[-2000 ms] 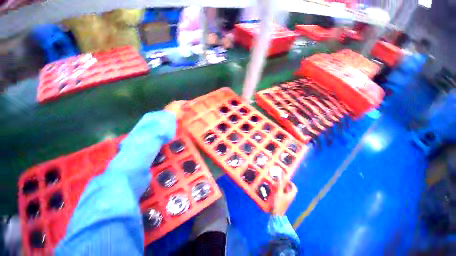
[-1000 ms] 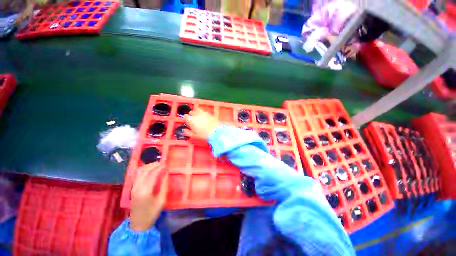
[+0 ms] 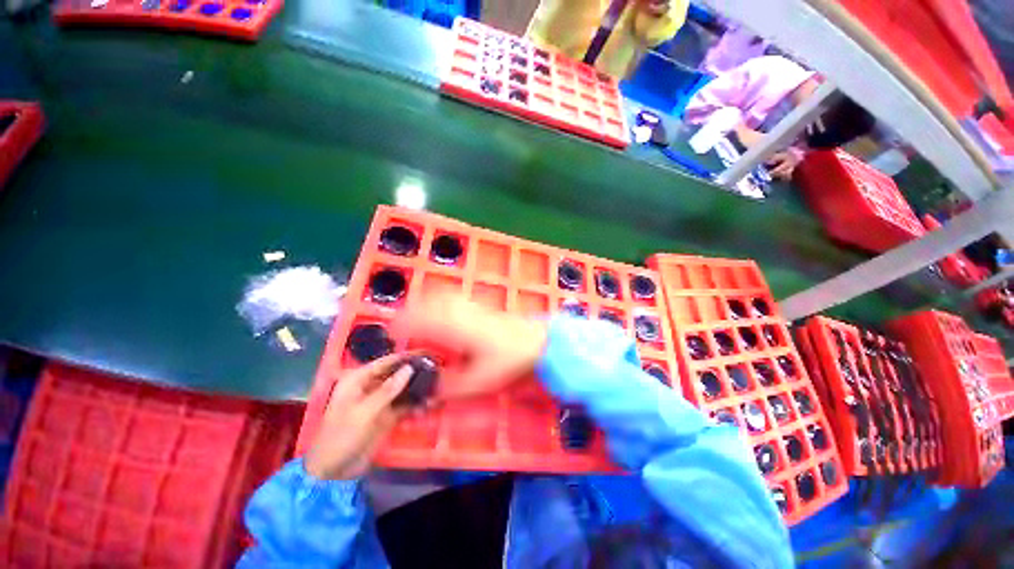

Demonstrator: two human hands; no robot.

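Note:
A red compartment tray point(image 3: 478, 433) lies in front of me at the bench edge, with dark round watch bodies in pockets at its left and right sides. My left hand point(image 3: 354, 413) holds a dark watch body point(image 3: 418, 381) between thumb and fingers, low over the tray's left part. My right hand point(image 3: 473, 345) is blurred and reaches in from the right, close beside that watch; its fingertips are not clear, so I cannot tell whether it grips anything. My right sleeve hides some pockets.
A filled red tray point(image 3: 698, 267) touches the right side. Strapped watches point(image 3: 890, 389) lie in a tray farther right. Crumpled clear film point(image 3: 291, 298) lies left. Empty trays point(image 3: 122, 467) sit low left. A metal post point(image 3: 845, 287) stands right. People work across the bench.
My left hand has moved up and now holds a watch body over the tray. My right hand has moved down from the upper pockets to beside it. The view has shifted.

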